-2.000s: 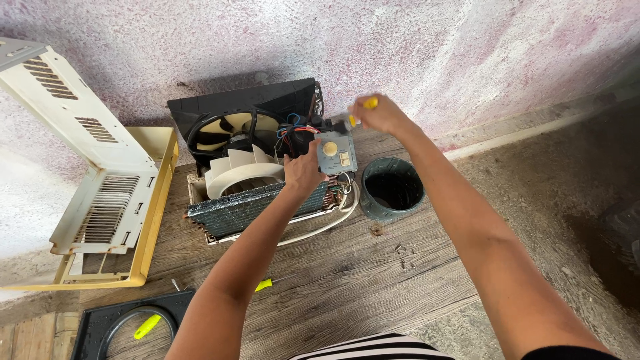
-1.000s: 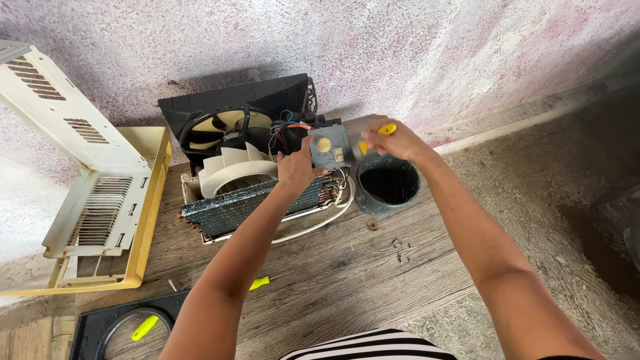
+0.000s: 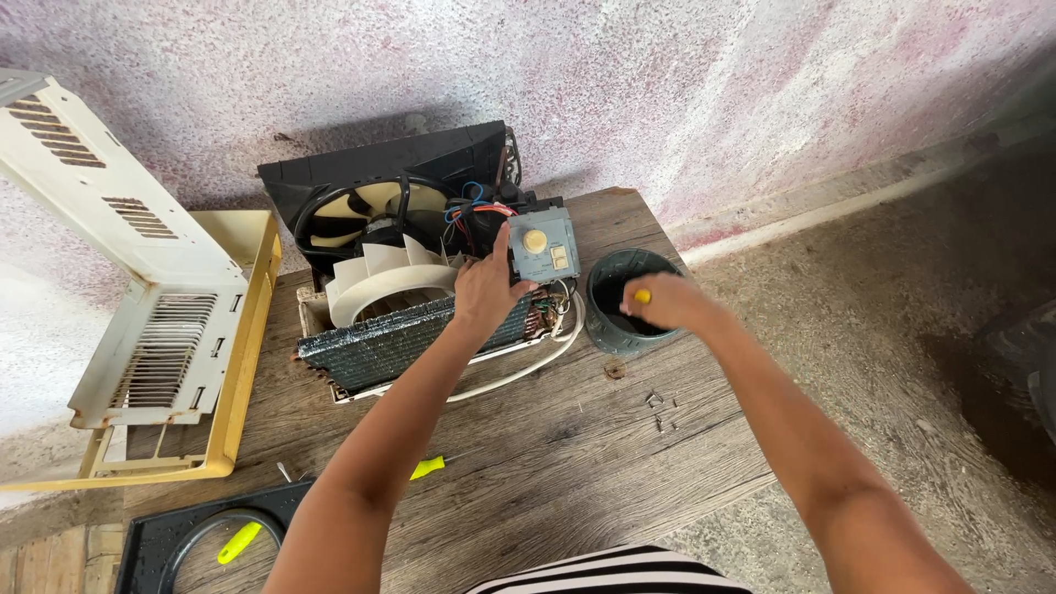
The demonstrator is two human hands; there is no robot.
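Observation:
My left hand (image 3: 488, 285) grips the left edge of a grey control panel (image 3: 536, 266) with a cream knob and a switch, joined by wires to an opened window air conditioner. My right hand (image 3: 667, 302) is closed around a small yellow-handled tool (image 3: 642, 295), over a dark green bucket (image 3: 606, 330); the tool's tip is hidden. On the air conditioner, a white blower wheel (image 3: 388, 285) stands behind the finned coil (image 3: 371, 355), with a black-ringed fan (image 3: 375, 206) behind it. A white cord (image 3: 528, 369) curves along its front right.
Small screws (image 3: 660, 408) lie on the wooden tabletop (image 3: 561, 503). A yellow-green-handled screwdriver (image 3: 428, 468) lies near my left forearm. At left stand a white vented metal casing (image 3: 124, 190) and a yellowed plastic frame (image 3: 239, 371). A black panel (image 3: 148, 528) carries another yellow-green handle (image 3: 239, 543).
My right hand has come down from beside the control panel to over the bucket, with the yellow-handled tool still in it. The left hand remains at the panel.

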